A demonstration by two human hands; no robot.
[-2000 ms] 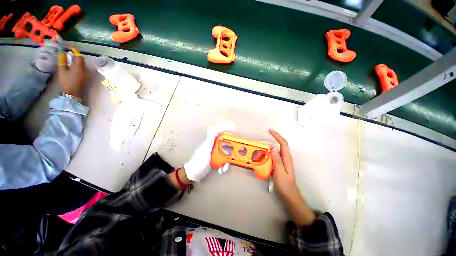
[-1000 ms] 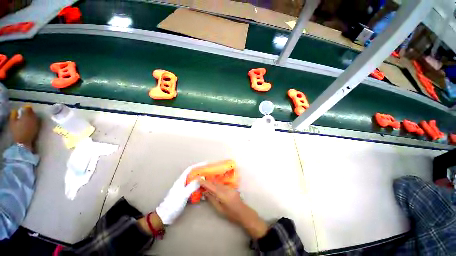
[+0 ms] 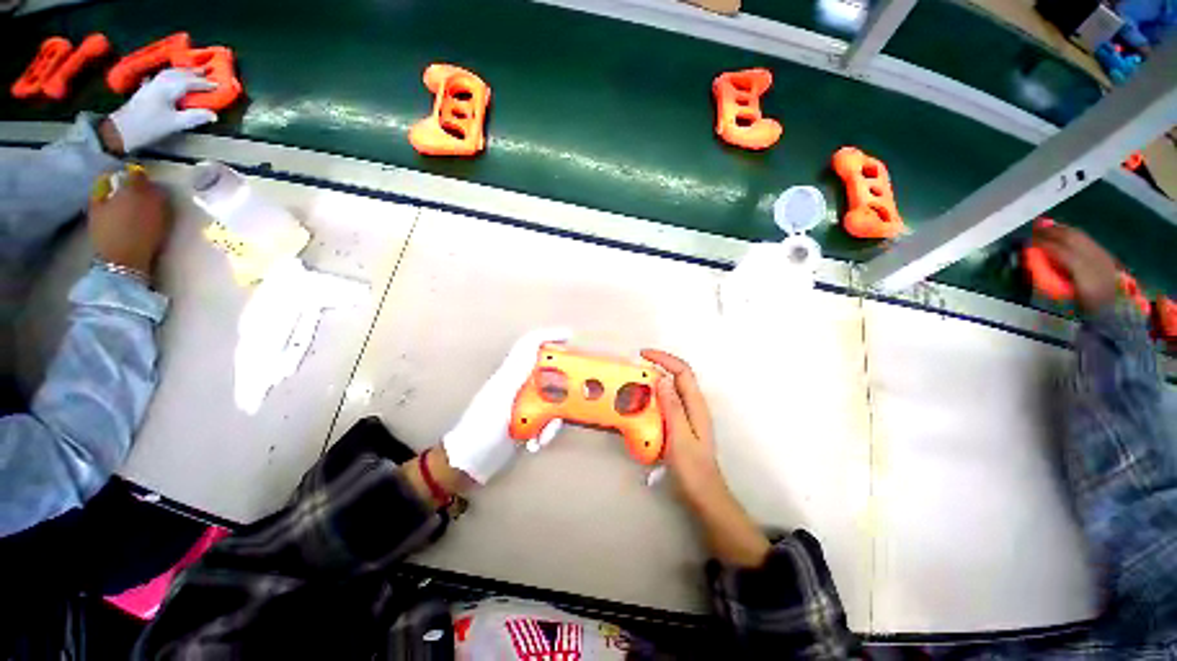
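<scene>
An orange controller shell [image 3: 591, 390] is held level above the bench, its face with round openings towards me. My left hand [image 3: 497, 413], in a white glove, grips its left handle. My bare right hand [image 3: 687, 420] holds its right handle. A small white scrap [image 3: 656, 475] shows under my right fingers. My fingertips behind the shell are hidden.
Orange shells, one of them here [image 3: 453, 111], lie on the green conveyor belt [image 3: 581, 129]. An open-lidded white bottle [image 3: 774, 271] stands by the metal post [image 3: 1007, 194]. At left are another bottle [image 3: 252, 213] and a crumpled cloth [image 3: 287, 333]. Neighbours' hands reach to the belt at both sides.
One second ago my right hand lay across the shell; now it holds the right handle and the openings face me. A hand at right now reaches a shell on the belt. The view has shifted.
</scene>
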